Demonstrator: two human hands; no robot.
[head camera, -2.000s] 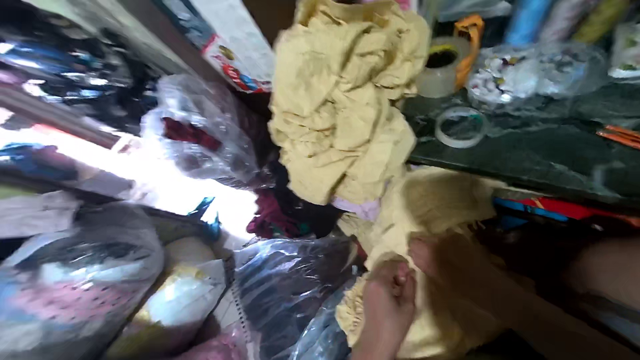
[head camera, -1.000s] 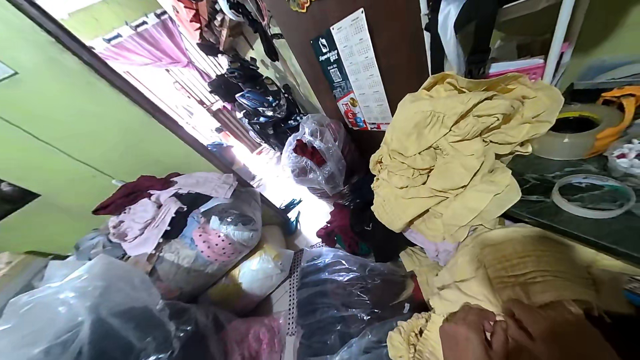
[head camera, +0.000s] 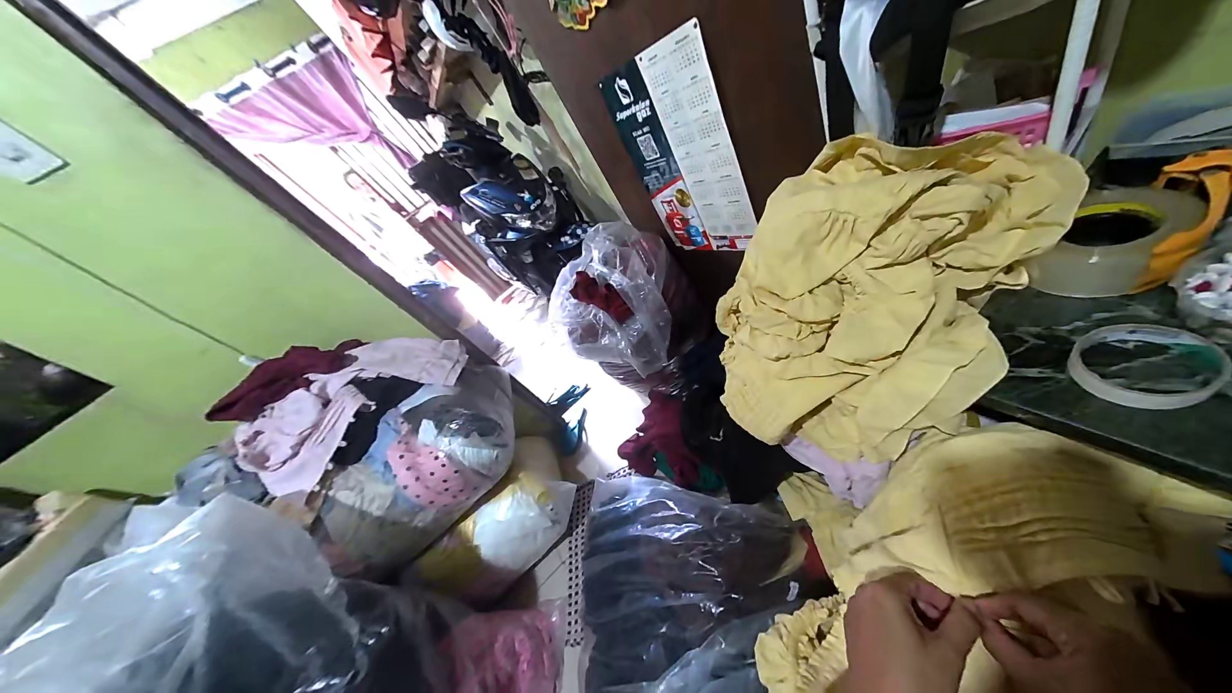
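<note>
Low at the right, my left hand (head camera: 910, 630) and my right hand (head camera: 1044, 640) meet with thumbs and fingertips pinched together, over a yellow cloth garment (head camera: 1011, 500) with gathered seams. Something very small, perhaps a thread, may be between the fingertips; it is too small to tell. Gathered, ruffled yellow fabric (head camera: 804, 645) lies just left of my left hand. Above them a heap of crumpled yellow garments (head camera: 866, 289) rests partly on the edge of a dark green marble-patterned tabletop (head camera: 1030, 337).
A tape roll in an orange dispenser (head camera: 1102, 241) and a clear ring (head camera: 1150, 366) sit on the tabletop. Clear plastic bags of dark cloth (head camera: 683, 568) and mixed clothes (head camera: 414, 462) fill the floor at left and centre. Another clear bag (head camera: 616, 308) stands by the brown door (head camera: 770, 87).
The view has swung up and left since two seconds ago, bringing in the green wall and the calendar. My two hands remain close together over the yellow garment.
</note>
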